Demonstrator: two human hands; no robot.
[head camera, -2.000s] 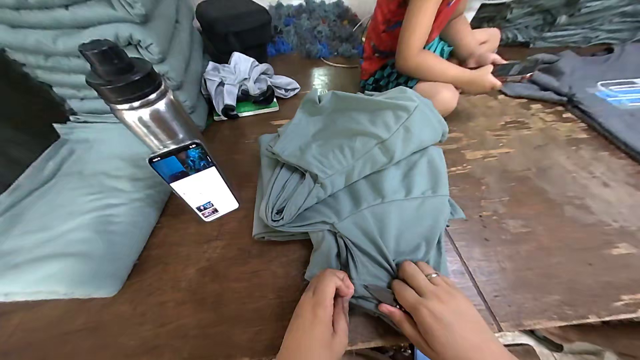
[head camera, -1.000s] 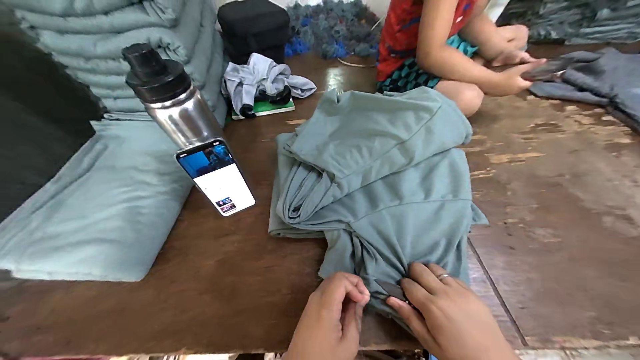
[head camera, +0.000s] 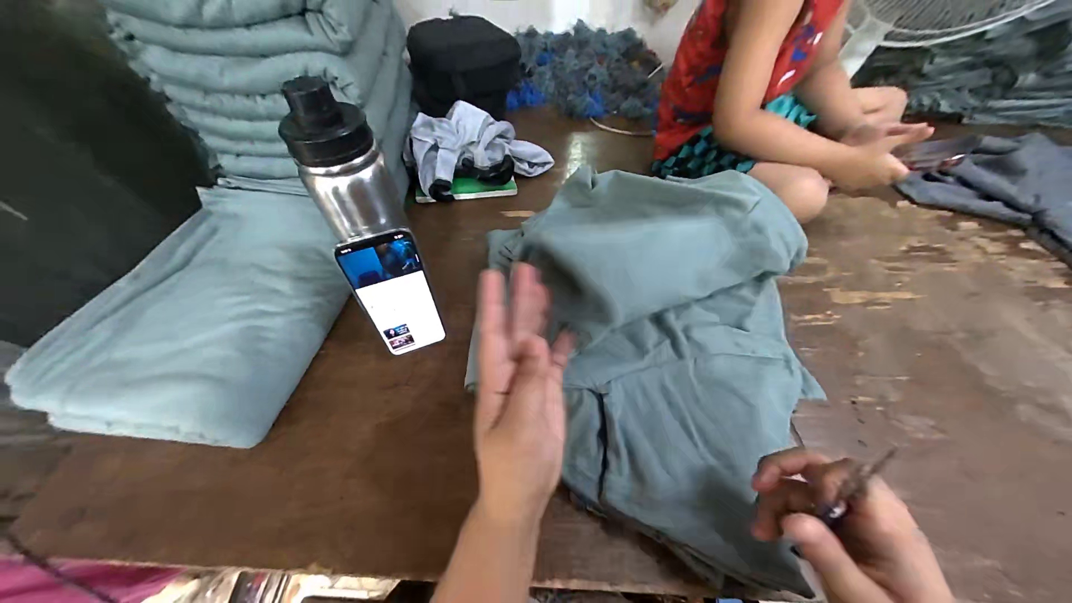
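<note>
My left hand (head camera: 523, 377) is raised over the left side of a pile of grey-green garments (head camera: 687, 377), fingers spread and somewhat blurred, with nothing in it. At the lower right my right hand (head camera: 837, 519) holds a small pointed metal tool (head camera: 867, 476), perhaps thread snips; its handle is mostly hidden by the fingers. That hand is beside the lower right edge of the pile. The upper garment is bunched and blurred near my left fingers, while the lower part lies flatter and reaches the front edge of the wooden platform.
A smartphone (head camera: 394, 293) leans on a steel bottle (head camera: 356, 188) at the left. Folded grey-green fabric (head camera: 184, 318) lies beside a tall fabric stack (head camera: 276, 84). Behind are a black bag (head camera: 463, 63) and a grey cloth (head camera: 469, 142). A seated person (head camera: 754, 92) holds a phone, near dark garments (head camera: 1005, 180).
Both hands have let go of the garment's lower edge. The left has moved up over the pile, the right off to the right with the tool. The upper garment's folds have shifted.
</note>
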